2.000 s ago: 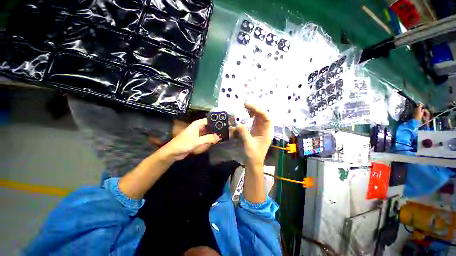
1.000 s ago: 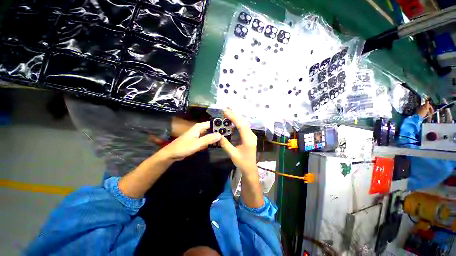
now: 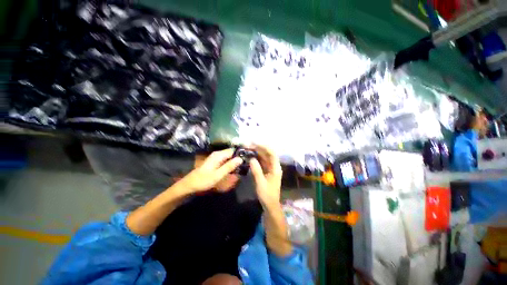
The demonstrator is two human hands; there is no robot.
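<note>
A small black camera lens cover point(image 3: 244, 159) with round ring openings is held between both bare hands, above the lap near the bench edge. My left hand point(image 3: 214, 170) grips its left side, thumb on the face. My right hand point(image 3: 267, 171) grips its right side, with the thumb at the lower part. The fingers hide much of the cover, and the frame is blurred. Release film sheets point(image 3: 289, 106) with black dots lie on the green bench beyond the hands. Ring-shaped adhesive cutouts point(image 3: 358, 103) sit in a block on the sheets.
A compartment tray point(image 3: 117, 78) under glossy plastic lies at the upper left. At the right are orange connectors point(image 3: 328, 176), a handheld display point(image 3: 357, 170), a white machine bed point(image 3: 383, 234) and a red card point(image 3: 438, 208). Another person's blue sleeve point(image 3: 466, 151) shows at the far right.
The right hand was partly apart from the cover two seconds ago and has closed onto it, so both hands grip it. The view has shifted, so the bench items sit lower in the picture.
</note>
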